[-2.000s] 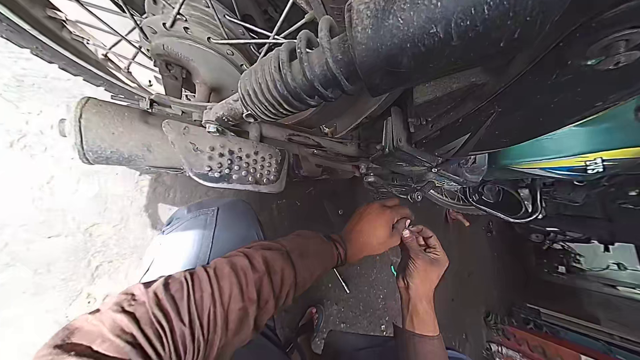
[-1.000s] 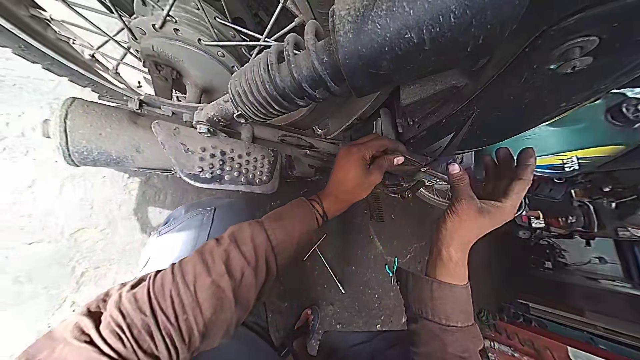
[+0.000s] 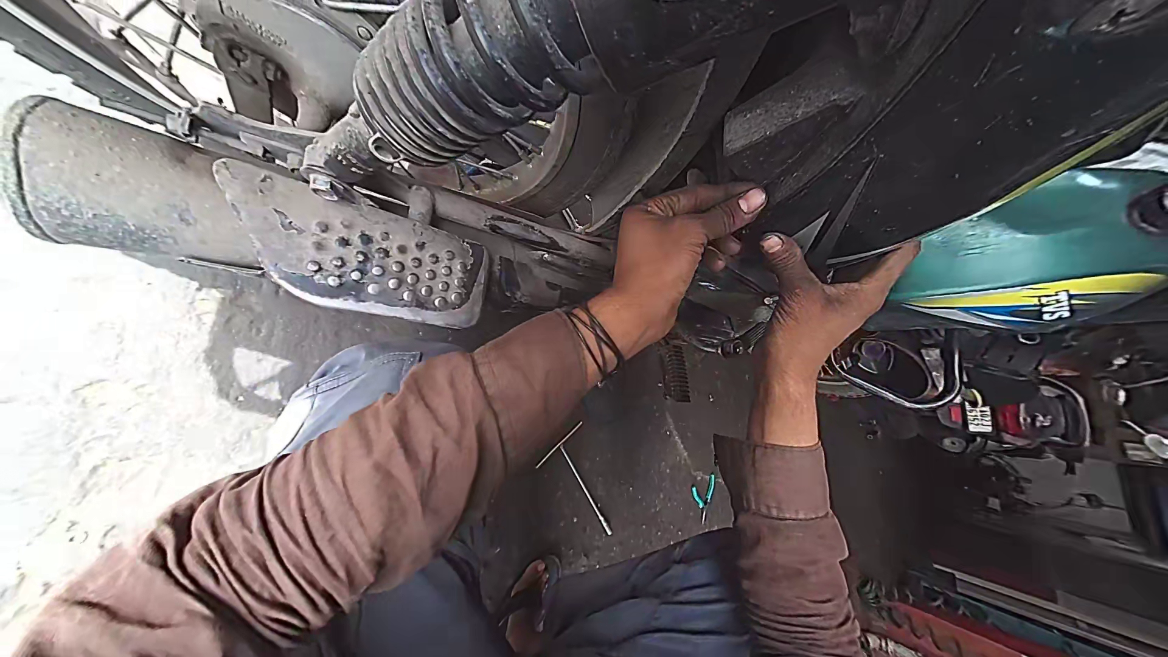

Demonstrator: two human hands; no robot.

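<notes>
My left hand [image 3: 671,255] is at the lower edge of the motorcycle's black side cover [image 3: 894,137], its thumb and fingers bent close together; whether something small is between them cannot be told. Just to the right, my right hand [image 3: 821,297] has its thumb raised and its fingers spread under the cover, against its edge near the green body panel [image 3: 1031,260]. Left of my hands are the rear shock absorber spring [image 3: 447,82], the studded metal footrest plate [image 3: 383,265] and the silencer [image 3: 119,182]. Beneath the hands, parts of the frame are hidden.
On the dark floor lie a thin T-shaped metal rod tool [image 3: 584,488] and teal-handled pliers [image 3: 703,493]. A coil spring [image 3: 676,370] shows below my left wrist. Another motorcycle [image 3: 1022,411] stands at the right, above a red rack [image 3: 949,630] at the lower right.
Both hands have moved up from the floor side to the side cover's edge since the earliest frame. They were together then and are apart now. The view has come nearer the motorcycle.
</notes>
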